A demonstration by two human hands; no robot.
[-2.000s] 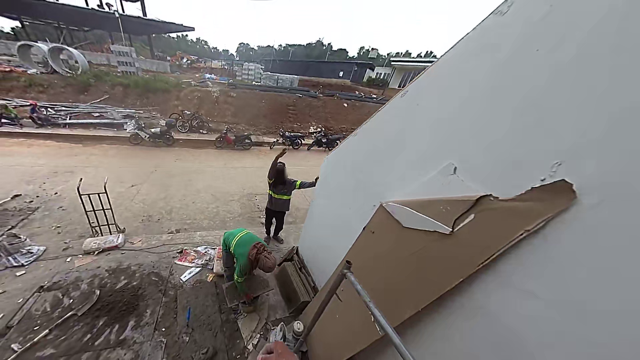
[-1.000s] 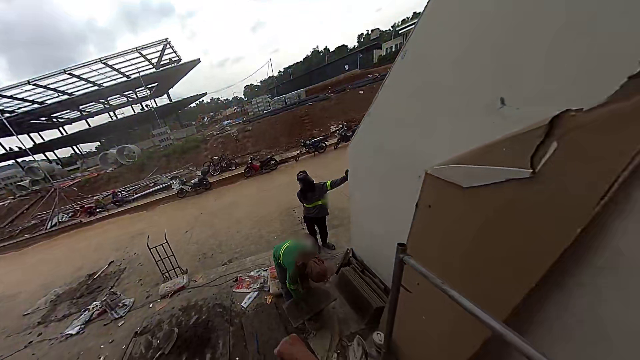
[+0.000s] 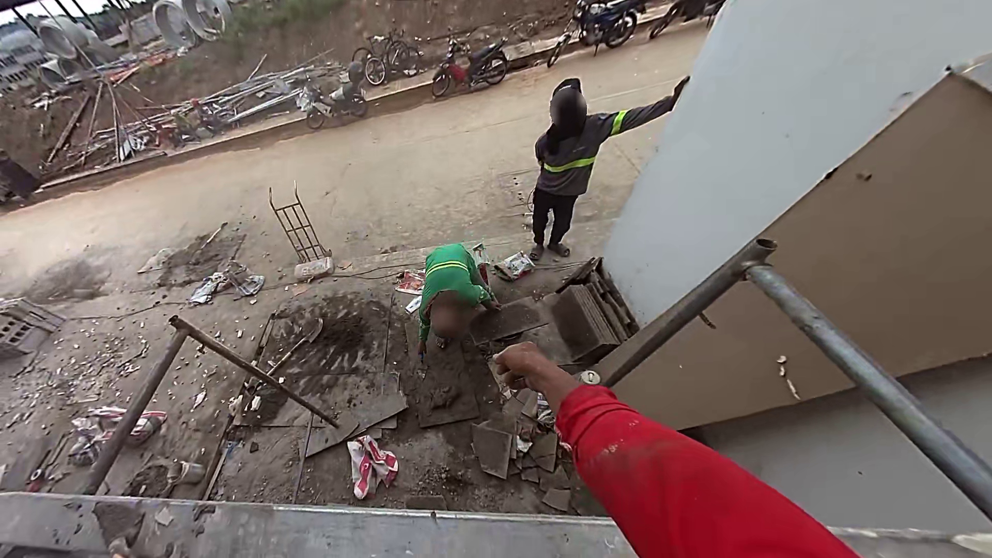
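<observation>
My right hand [image 3: 525, 366], at the end of a red sleeve, reaches out past the platform edge, left of the steel scaffold pipes [image 3: 686, 306]. Its fingers are bent downward, and nothing can be made out in them. Below, a person in a green shirt [image 3: 448, 267] bends over a flat dark slab [image 3: 508, 321], one hand close to it. Beside them leans a stack of dark tiles [image 3: 583, 322]. Behind stands a person in a grey jacket [image 3: 570, 167], one arm stretched to the pale wall [image 3: 744, 132]. My left hand is not seen.
A metal platform edge [image 3: 310, 527] crosses the bottom of the view. Another pipe frame [image 3: 147, 403] rises at left. On the ground lie a shovel [image 3: 298, 349], broken tiles [image 3: 492, 449] and a red-and-white sack [image 3: 370, 465]. A hand truck [image 3: 298, 229] stands near the road.
My right arm now stretches into view, where only part of a hand showed at the bottom edge before. The view has tilted down. The person in grey still has an arm out to the wall.
</observation>
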